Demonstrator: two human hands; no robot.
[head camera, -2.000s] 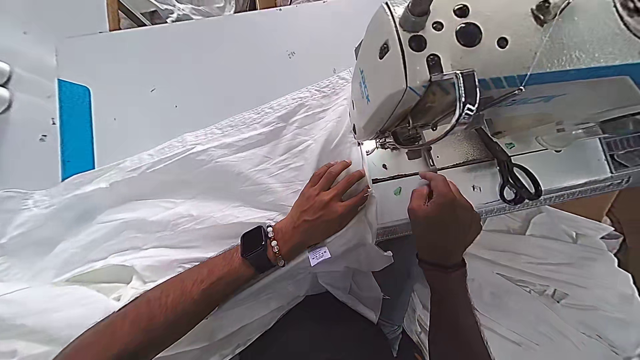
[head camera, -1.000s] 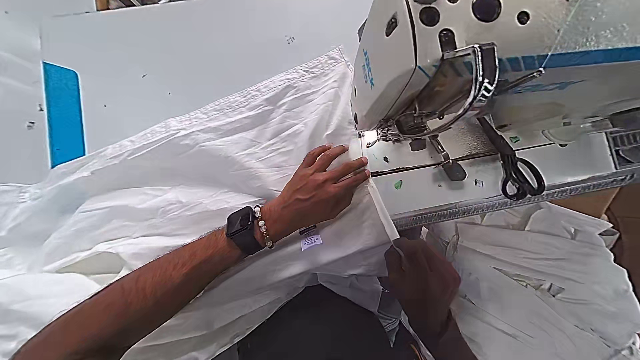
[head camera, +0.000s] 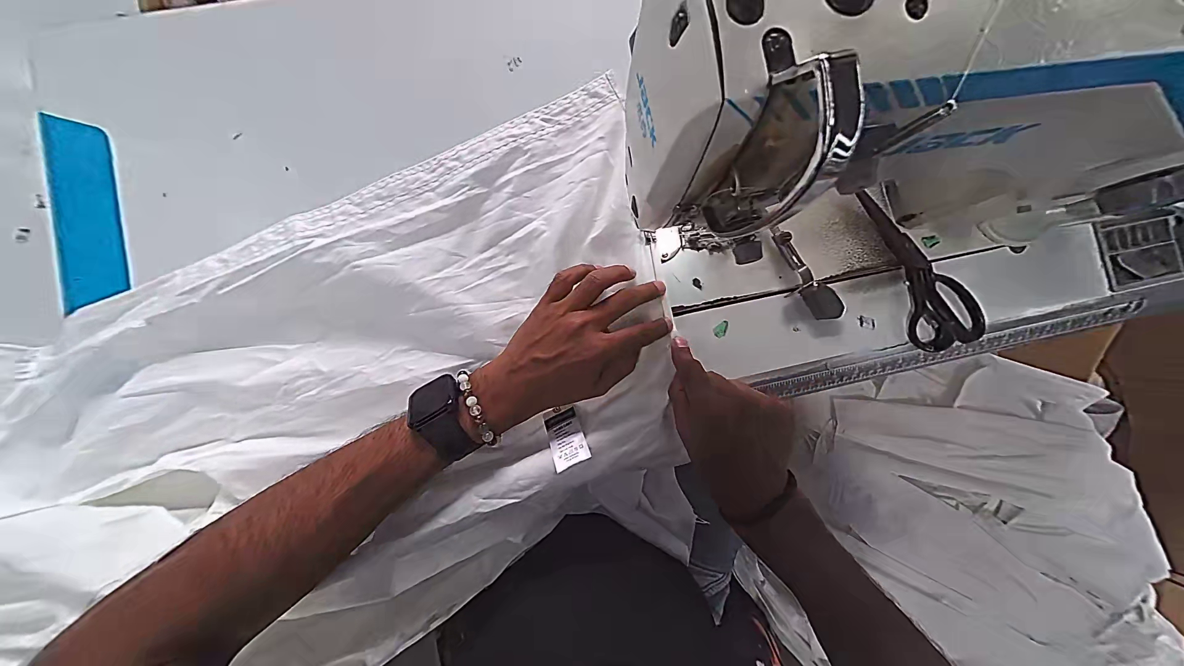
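Observation:
White fabric (head camera: 370, 296) with a stitched upper edge spreads across the table and reaches the needle area of a Jack sewing machine (head camera: 684, 120). My left hand (head camera: 592, 338) lies on the fabric, fingers spread, just below the lit presser foot (head camera: 668, 242). Close by on the right, my right hand (head camera: 731, 425) pinches the fabric's right edge between thumb and fingers. A small label with writing (head camera: 567, 439) lies on the fabric below my left hand. Black-handled scissors (head camera: 939, 310) rest on the machine bed, right of the presser foot.
A measuring scale (head camera: 925, 361) runs along the front edge of the machine bed. More white fabric (head camera: 971, 490) is heaped below it, beside brown cardboard (head camera: 1147, 398). A blue panel (head camera: 88, 213) marks the white table (head camera: 324, 111) at left. Green scraps (head camera: 721, 328) lie on the bed.
My right hand has gone from the machine bed down to the fabric's edge, then up along it, close to my left hand. My left hand stays on the fabric.

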